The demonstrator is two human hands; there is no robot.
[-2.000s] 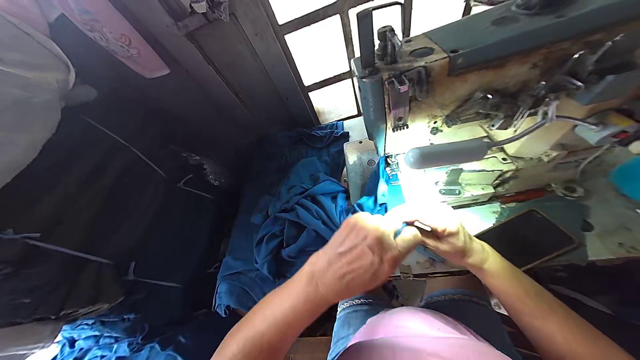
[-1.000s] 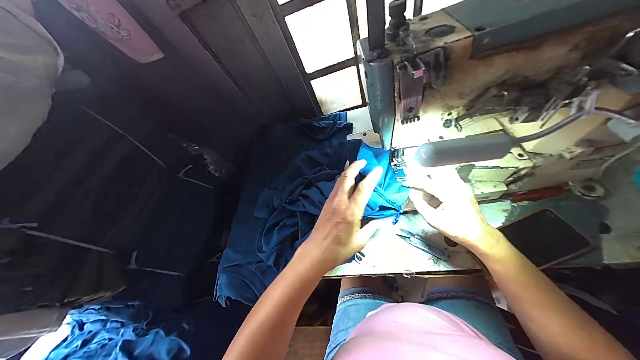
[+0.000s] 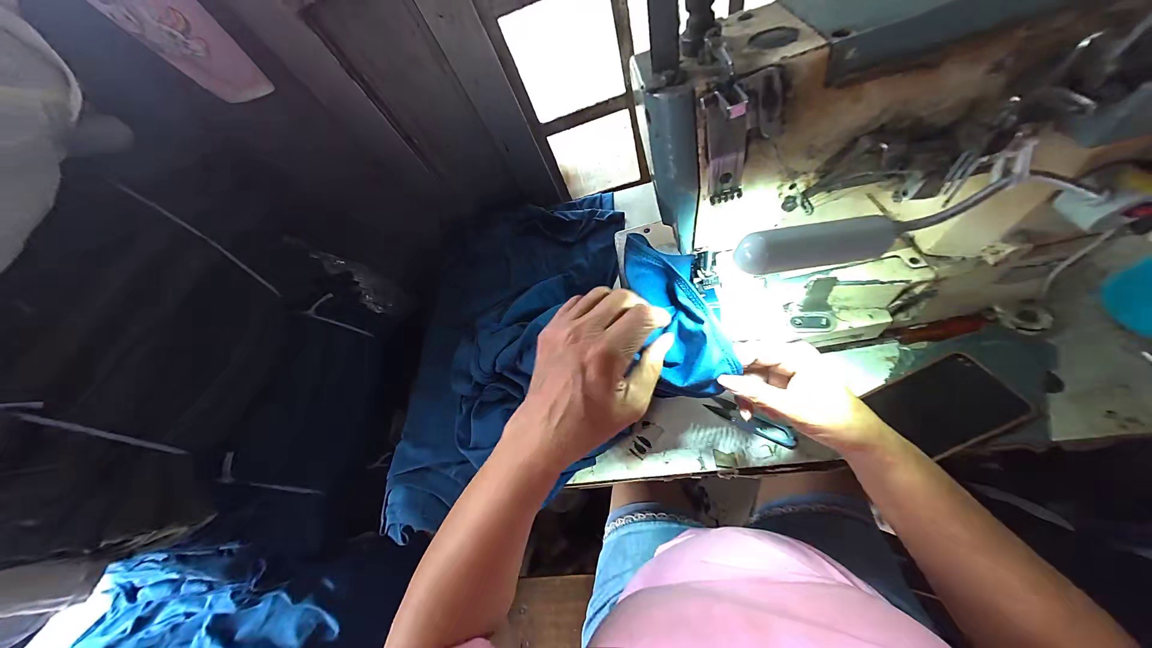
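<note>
Blue fabric (image 3: 688, 337) with a stitched seam lies under my hands, its upper edge close to the presser foot (image 3: 705, 270) of a sewing machine (image 3: 765, 126). My left hand (image 3: 598, 360) grips the fabric's left side between thumb and bent fingers. At the lower right corner, my right hand (image 3: 796, 391) pinches the edge with thumb and fingertips, partly washed out by the lamp (image 3: 814, 245). Thread snips (image 3: 756, 425) lie on the machine bed just below the right hand's fingers. More blue cloth (image 3: 504, 351) is heaped left of my left hand.
A dark smartphone (image 3: 949, 405) lies right of my right hand. Behind it is a tool with a red handle (image 3: 945, 329). A barred window (image 3: 585, 90) stands beyond the machine. Dark cloth (image 3: 180, 342) fills the left side, with a light blue pile (image 3: 198, 603) at the lower left.
Two seconds ago my hands were together near the table's front edge, holding a small tool. They have since parted, and the snips lie on the bed. My left hand has closed on the fabric.
</note>
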